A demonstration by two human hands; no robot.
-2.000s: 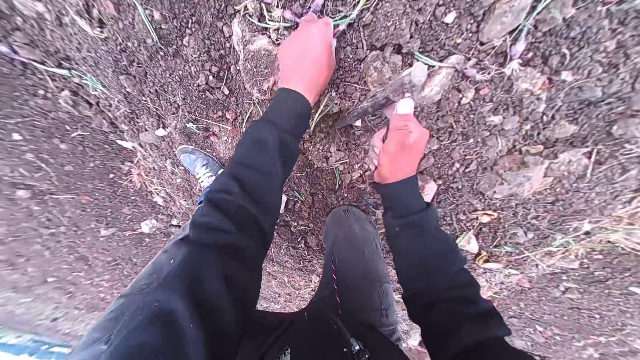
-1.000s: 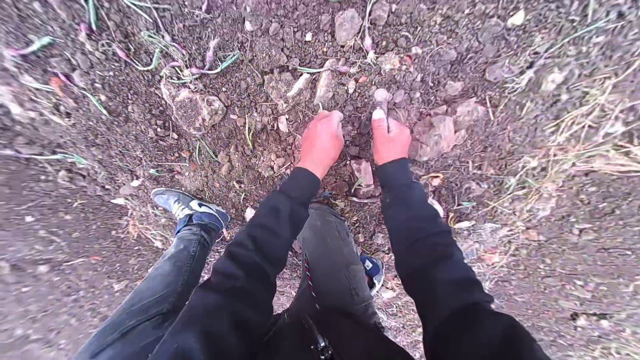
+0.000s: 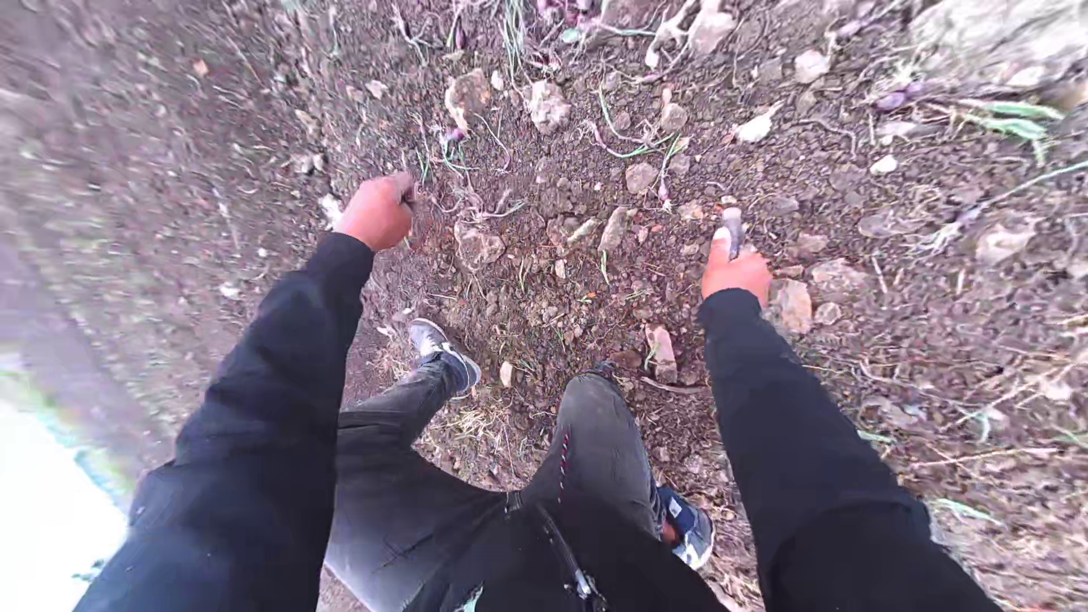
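Observation:
My left hand [image 3: 378, 211] is out to the left, low over the soil, its fingers curled; whether anything is pinched in them cannot be told. At the right, my right hand [image 3: 738, 274] is closed around a hand tool's handle [image 3: 732, 223], whose rounded end shows above the thumb; the blade is hidden. Small onion plants with purple bulbs and green leaves lie or stand in the soil: one [image 3: 455, 140] up and right of my left hand, another [image 3: 664, 191] left of my right hand, and one [image 3: 901, 98] at the upper right.
Stones are scattered through the dirt, such as one [image 3: 479, 245] right of my left hand, one [image 3: 661, 353] near the right knee, and a large pale rock [image 3: 1003, 38] at the upper right. My shoes [image 3: 446, 353] rest on the ground below. Dry stalks lie at the right.
My hands, close together one second ago, are now wide apart, the left one further left. The tool's blade, seen two seconds ago, is now out of sight. The view has shifted.

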